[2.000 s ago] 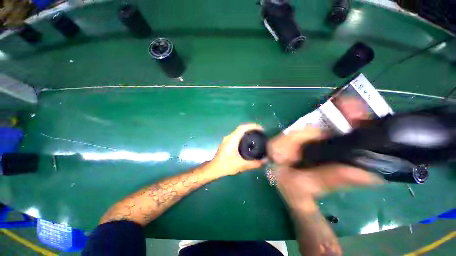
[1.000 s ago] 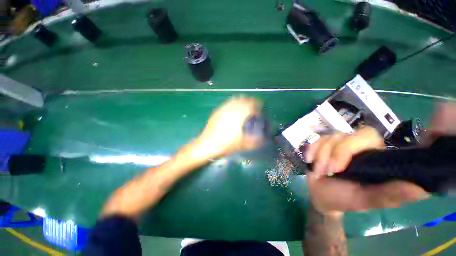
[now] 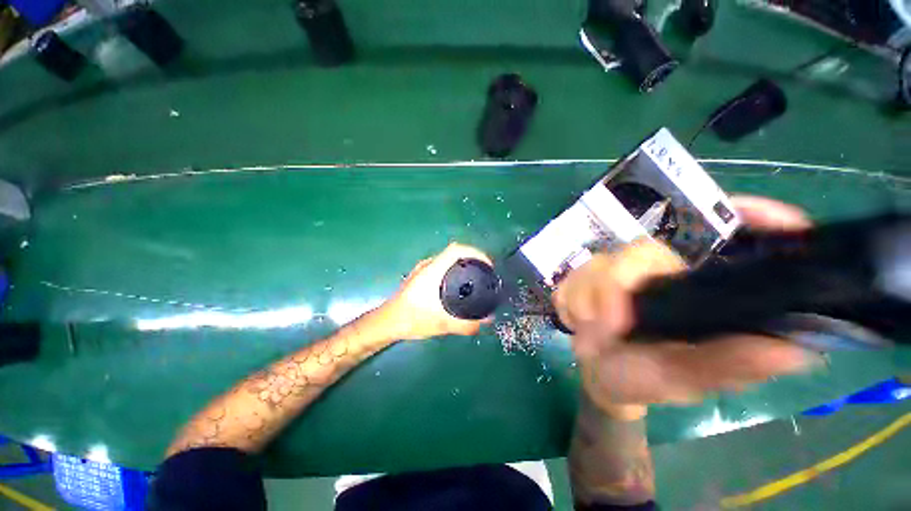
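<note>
My left hand (image 3: pixel 430 299) is closed around a black cylindrical housing (image 3: pixel 470 289), held upright with its round dark end facing up. My right hand (image 3: pixel 619 314) grips a long black electric screwdriver (image 3: pixel 769 289), blurred, reaching in from the right edge. Its tip is hidden by the fingers near the screw feeder. The white screw feeder (image 3: pixel 684 180) stands at an angle, with a dark round mechanism inside. A glittering loose screw pile (image 3: pixel 521 334) lies between the housing and my right hand.
A black unit (image 3: pixel 506 115) stands beyond the white line, another lies behind the feeder (image 3: pixel 751 108), and several more are along the far side. Part of another person's hand (image 3: pixel 767 214) shows behind the screwdriver. A blue bin (image 3: pixel 90 481) is at lower left.
My left hand now holds a housing with its dark end facing up, where a second ago it was blurred and higher. The unit with a pale-ringed end beyond the line is gone; a dark-topped one is there.
</note>
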